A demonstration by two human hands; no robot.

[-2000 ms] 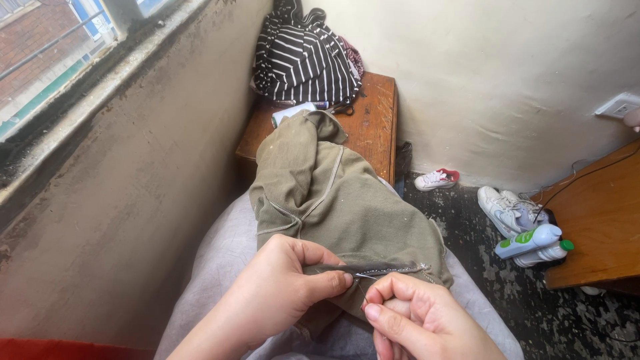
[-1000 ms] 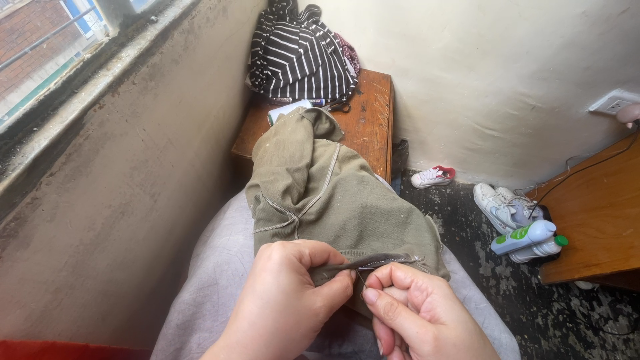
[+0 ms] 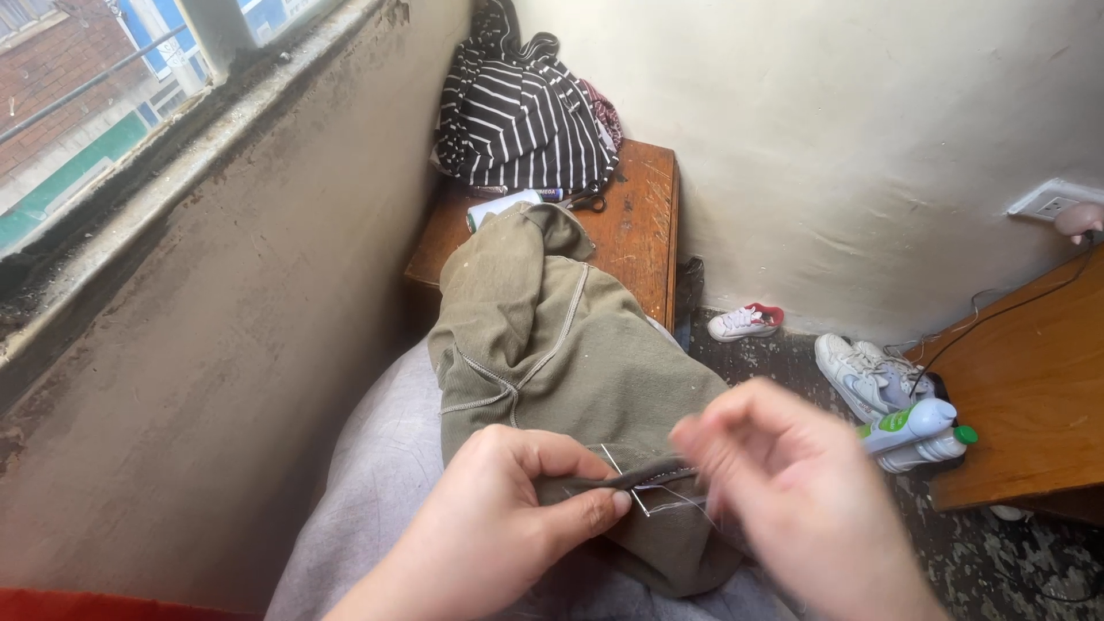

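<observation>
An olive-green knit garment (image 3: 621,371) with pale overlocked seams lies over grey cloth (image 3: 379,466). My left hand (image 3: 535,492) pinches a folded edge of it between thumb and forefinger. Through that fold, right beside my left fingertips, a sewing needle (image 3: 642,503) sticks out on both sides, with thin light thread (image 3: 681,500) at its lower end. My right hand (image 3: 768,457) is blurred, raised just right of the needle over the fold, its fingers curled; whether it holds the thread cannot be told.
Beyond the garment, a wooden cabinet (image 3: 647,216) bears a striped black-and-white cloth (image 3: 535,121), a thread spool (image 3: 504,207) and scissors (image 3: 589,202). Sneakers (image 3: 854,375), a small shoe (image 3: 746,322) and bottles (image 3: 906,427) are at right by wooden furniture (image 3: 1026,397). A wall and window sill (image 3: 190,164) run along the left.
My right hand has come away from the fold, up and to the right. The needle now shows across the fold. My left hand keeps its pinch on the fabric.
</observation>
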